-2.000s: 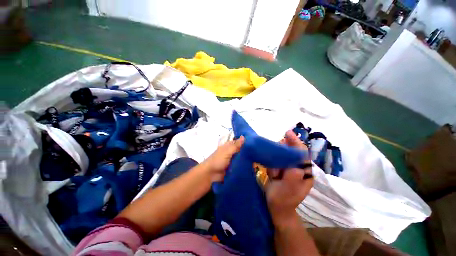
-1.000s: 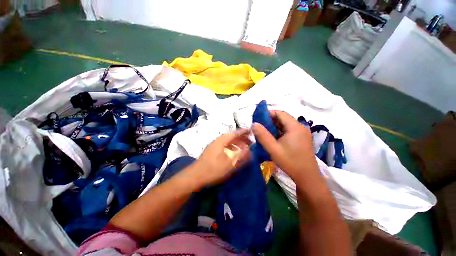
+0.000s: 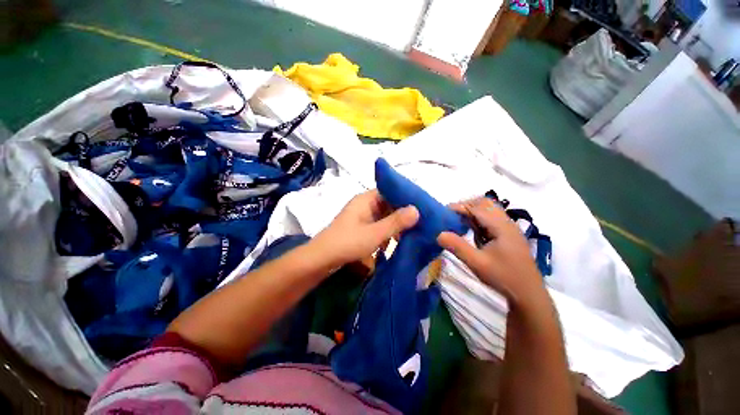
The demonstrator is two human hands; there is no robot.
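A blue whale chalk bag (image 3: pixel 381 324) hangs over my lap with its forked tail up and its white eye mark low near my shirt. My left hand (image 3: pixel 369 227) pinches the tail on its left side, thumb on top. My right hand (image 3: pixel 495 247) is at the right tip of the tail, with fingers partly behind it. A small dark thing shows at my right fingers; it may be thread snips, but I cannot tell.
A white woven sack (image 3: pixel 36 211) heaped with blue bags and black printed straps stands at the left. A flatter white sack (image 3: pixel 560 235) with a few blue bags lies at the right. Yellow sacking (image 3: pixel 365 101) lies ahead on the green floor. Brown cartons (image 3: pixel 706 275) are at the far right.
Both hands have shifted on the tail. The tail now spreads between them, slanting down to the right, with my left hand on its left part and my right hand at its right tip.
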